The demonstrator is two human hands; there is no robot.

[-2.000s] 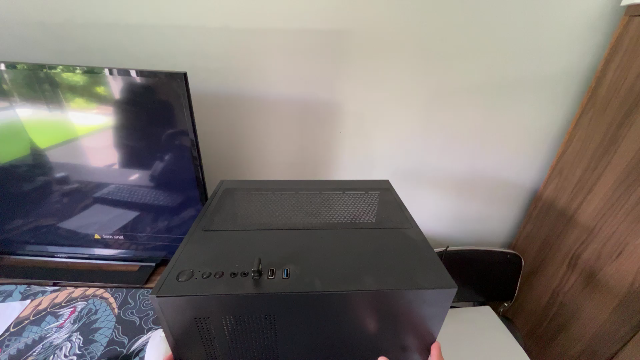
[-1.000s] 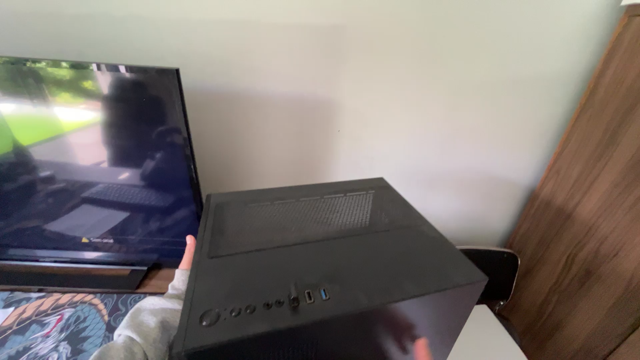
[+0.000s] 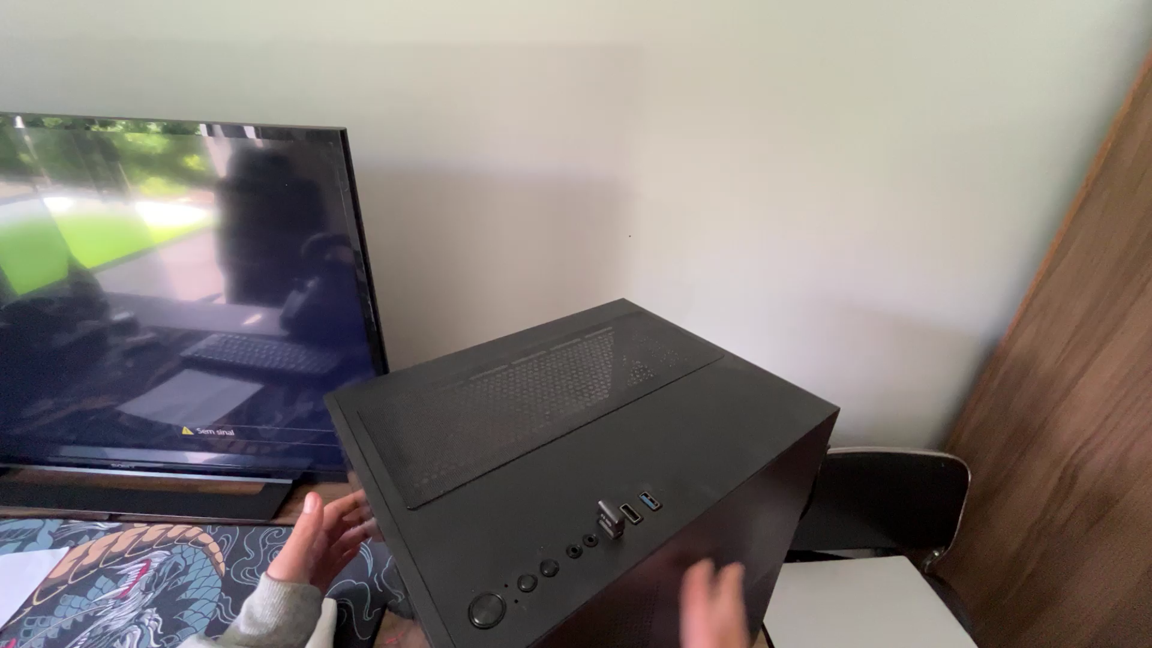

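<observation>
A black computer tower case [image 3: 576, 432] fills the lower middle, turned at an angle, with a mesh dust filter [image 3: 540, 396] on its top panel. Along the near top edge are a round power button [image 3: 487, 610], smaller buttons, audio jacks and USB ports. A small black USB dongle [image 3: 611, 519] is plugged in there. My left hand [image 3: 322, 538], in a grey sleeve, is beside the case's left side, fingers spread; whether the fingertips touch it cannot be told. My right hand [image 3: 714, 605], blurred, is in front of the case's right-hand face, fingers extended, holding nothing visible.
A large monitor [image 3: 180, 315] showing a no-signal message stands at the left on a wooden desk. Below it lie a dragon-print desk mat [image 3: 180, 558] and a white paper sheet [image 3: 27, 576]. At right are a black chair [image 3: 886, 499], a white surface [image 3: 864, 603] and a wooden panel [image 3: 1062, 405].
The case has turned, its left side now showing beside my left hand. My left hand, out of sight in the oldest frame, is now in view with fingers spread. More of my right hand shows.
</observation>
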